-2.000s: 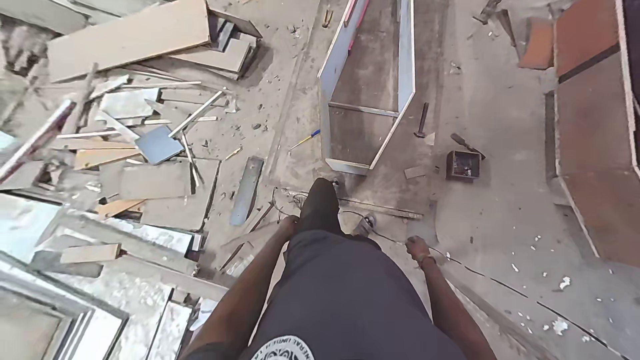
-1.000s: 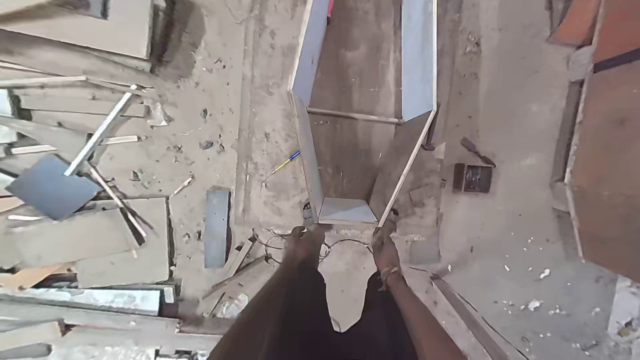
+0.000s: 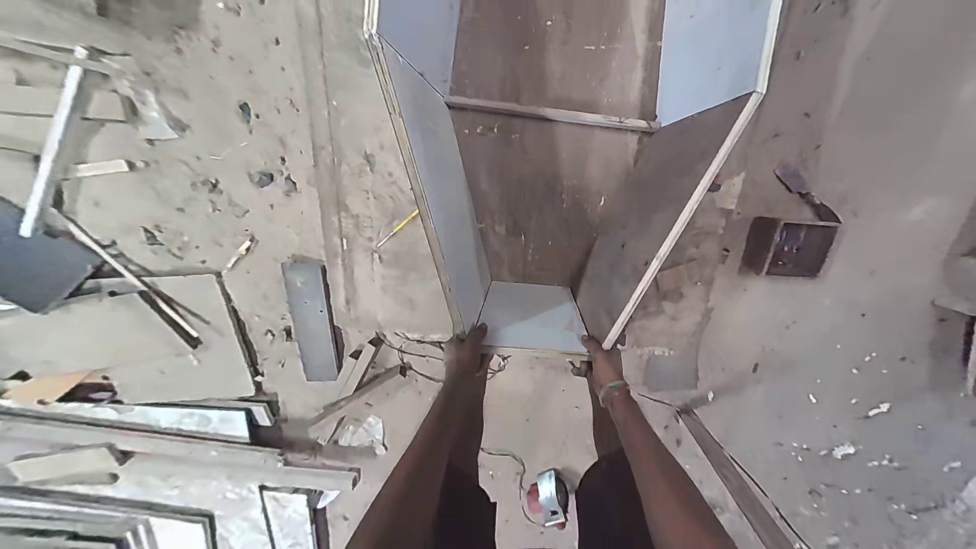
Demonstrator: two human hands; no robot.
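Note:
An open, coffin-shaped box of wooden panels with pale grey faces (image 3: 531, 314) lies ahead of my legs, its narrow end nearest me. My left hand (image 3: 467, 352) grips the left corner of that end, and my right hand (image 3: 602, 361) grips the right corner. A thin wooden batten (image 3: 550, 115) spans the box between its two long sides. Between my feet, a power tool with a metal base plate (image 3: 550, 499) rests on the floor with its cord. A yellow pencil-like tool (image 3: 398, 229) lies just outside the left panel.
At left are scattered board offcuts (image 3: 152, 335), wood strips (image 3: 53, 145) and stacked panels (image 3: 137, 419). A narrow grey board (image 3: 311, 320) lies nearer the box. On the right stand a small open box (image 3: 799, 249) with a brush-like tool (image 3: 807, 191) by it, and a long strip (image 3: 732, 476).
Both hands, apart and off the box two seconds before, have come to the corners of its narrow end and hold it. The view has moved closer over the box.

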